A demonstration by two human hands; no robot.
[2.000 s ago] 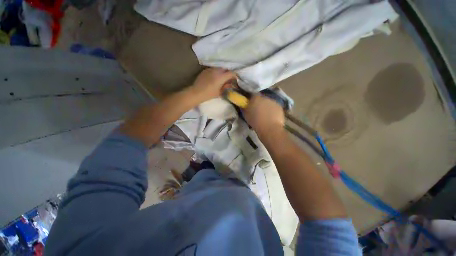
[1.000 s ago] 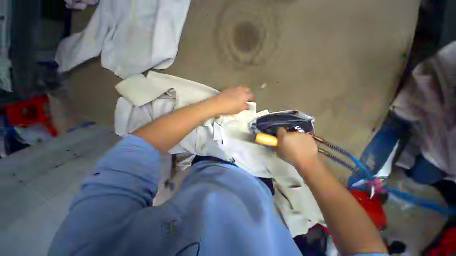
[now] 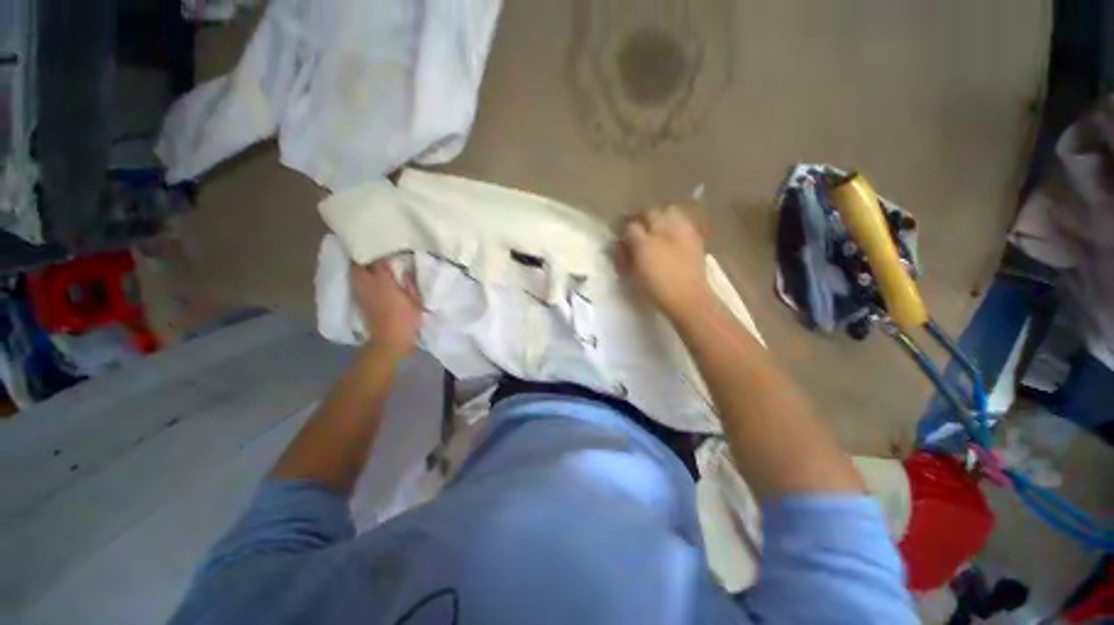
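An off-white jacket [image 3: 489, 293] lies across the near edge of the table, with a small dark label near its middle and part of it hanging down by my lap. My left hand [image 3: 389, 303] grips the jacket's left part, its fingers partly hidden by the cloth. My right hand [image 3: 666, 254] is at the jacket's upper right edge, blurred, with fingers bent; whether it pinches cloth is unclear. The steam iron [image 3: 849, 250], with a yellow handle, stands on the table to the right, with no hand on it.
Other white garments [image 3: 367, 86] lie at the far left of the brown table [image 3: 757, 110]. The iron's blue hose [image 3: 977, 403] runs off to the right past a red container [image 3: 947, 519]. A grey board [image 3: 220, 427] is at the left. Pinkish-grey cloth hangs at the far right.
My right hand has let go of the iron, now farther right, and moved to the jacket's upper edge. My left hand has moved left and down onto the jacket's left part.
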